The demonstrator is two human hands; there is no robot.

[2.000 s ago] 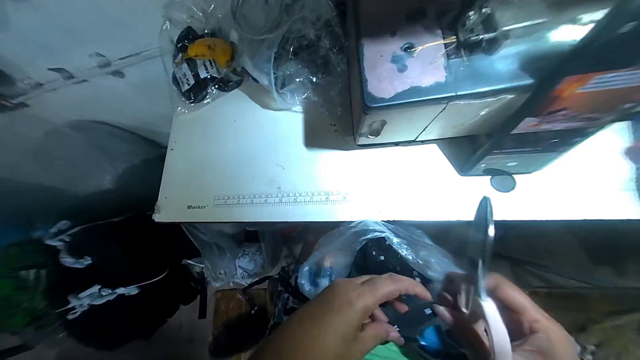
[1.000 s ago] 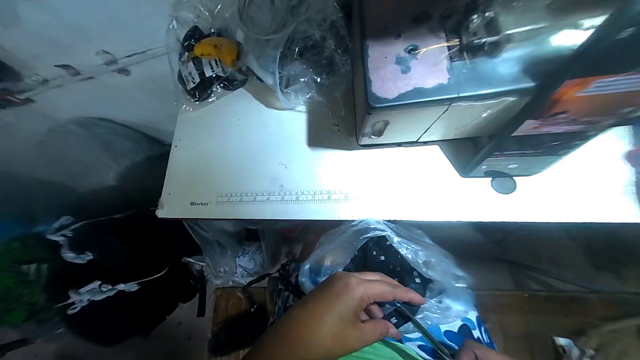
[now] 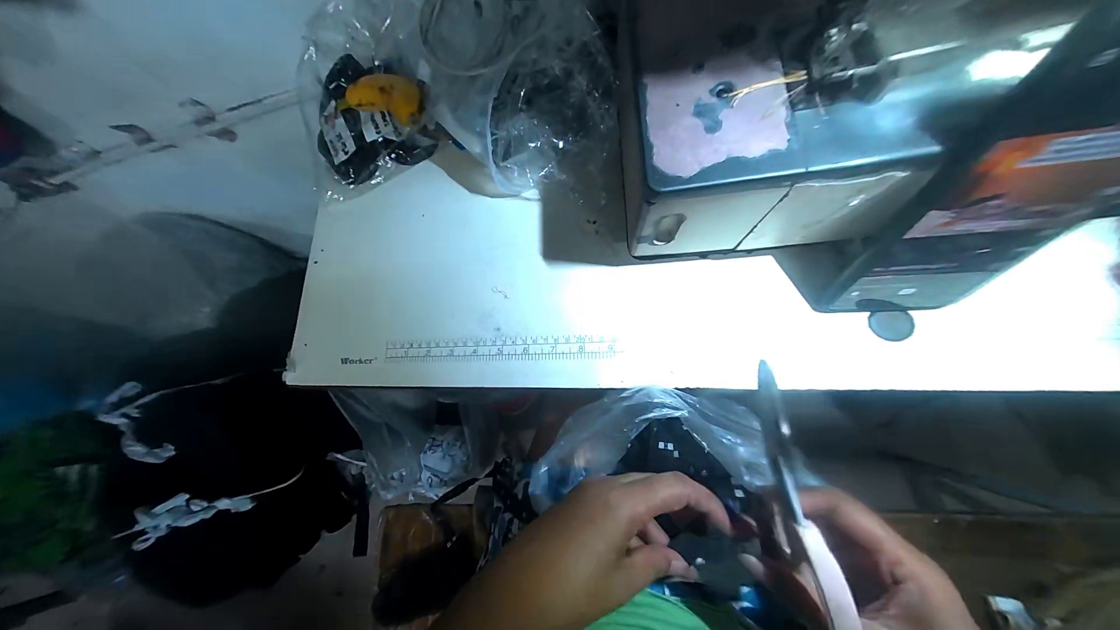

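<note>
My right hand [image 3: 875,560] holds a pair of scissors [image 3: 781,446], their metal blades pointing up past the table's front edge and a pale handle in the palm. Left of it, my left hand [image 3: 626,542] has thumb and fingers curled together at a dark fabric piece [image 3: 713,556]; the fingertips are partly hidden. Just beyond the hands lies a clear plastic bag [image 3: 577,442] with black cloth [image 3: 669,446] bearing small white marks. Green cloth [image 3: 647,611] shows below my left hand.
A white sewing table [image 3: 420,280] with a printed ruler spans the middle. On it stand a sewing machine [image 3: 726,214] at upper right and plastic bags [image 3: 376,114] with dark and yellow items at upper left. Black sacks [image 3: 219,472] tied with pale strips lie at left.
The scissors were low by my left fingers one second ago; now my right hand has them raised and upright again. My left hand stays near the same place.
</note>
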